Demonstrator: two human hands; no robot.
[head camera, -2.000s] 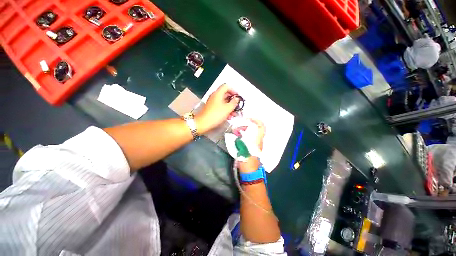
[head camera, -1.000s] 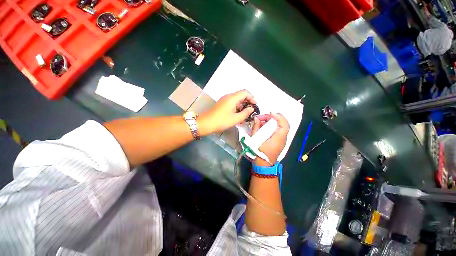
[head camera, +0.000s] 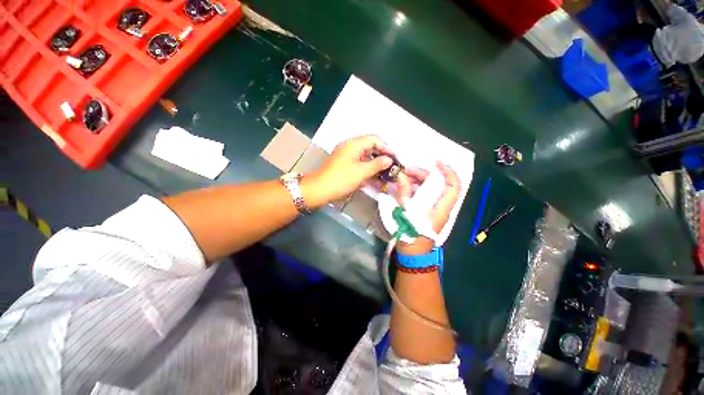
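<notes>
My left hand (head camera: 351, 170), with a metal watch at the wrist, holds a dark round module (head camera: 387, 168) over the white sheet (head camera: 370, 112). My right hand (head camera: 432, 202), with a blue wristband, is close against the module and holds a syringe with a white wipe around it. The syringe's green cap (head camera: 403, 224) shows near the wrist, and a clear hose (head camera: 397, 299) trails from it. The fingers and wipe hide most of the barrel and its tip. Some right fingers are spread.
An orange-red tray (head camera: 116, 146) with several modules is at upper left. Single modules lie above the sheet (head camera: 296, 73) and right of it (head camera: 506, 154). A blue stick (head camera: 482, 210), a dark thin tool (head camera: 496, 224), clear plastic (head camera: 533, 301), folded paper (head camera: 187, 153) and cardboard (head camera: 285, 146) lie around.
Both hands have moved right across the sheet with the module since the oldest frame. My right hand has turned, and its fingers are more spread than a second ago.
</notes>
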